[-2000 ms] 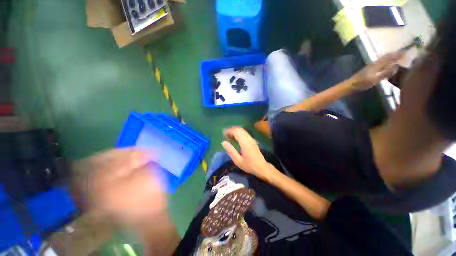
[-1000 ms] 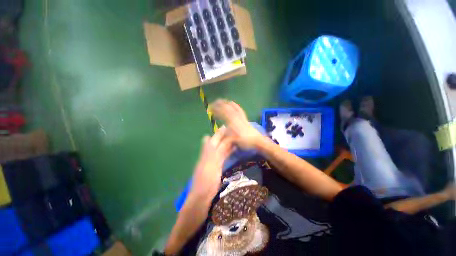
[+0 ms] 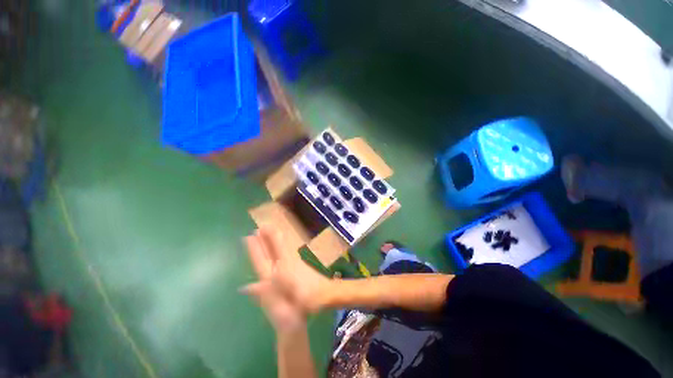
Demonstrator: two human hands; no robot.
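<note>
My right hand (image 3: 294, 275) reaches in from the right with its fingers extended and somewhat spread; nothing shows in it. My left hand (image 3: 277, 301) comes up from the bottom edge and overlaps or touches the right one. It is blurred and partly hidden, so its grip is unclear. Just beyond the hands, an open cardboard box (image 3: 280, 221) stands on the green floor. A white tray (image 3: 353, 235) with rows of oval black parts (image 3: 334, 179) lies tilted on top of the box. Neither hand visibly touches the box or tray.
A large blue crate (image 3: 210, 88) sits on a carton at the upper left. At the right are a blue stool (image 3: 514, 151), a blue bin (image 3: 552, 251) holding small black parts, and an orange stool (image 3: 616, 289). Another person's leg (image 3: 620, 196) and a white curved ledge (image 3: 590, 44) are beyond.
The view has swung, bringing the cardboard box closer to the middle and the blue crate into view. My hands, apart two seconds ago, came together and now appear further left.
</note>
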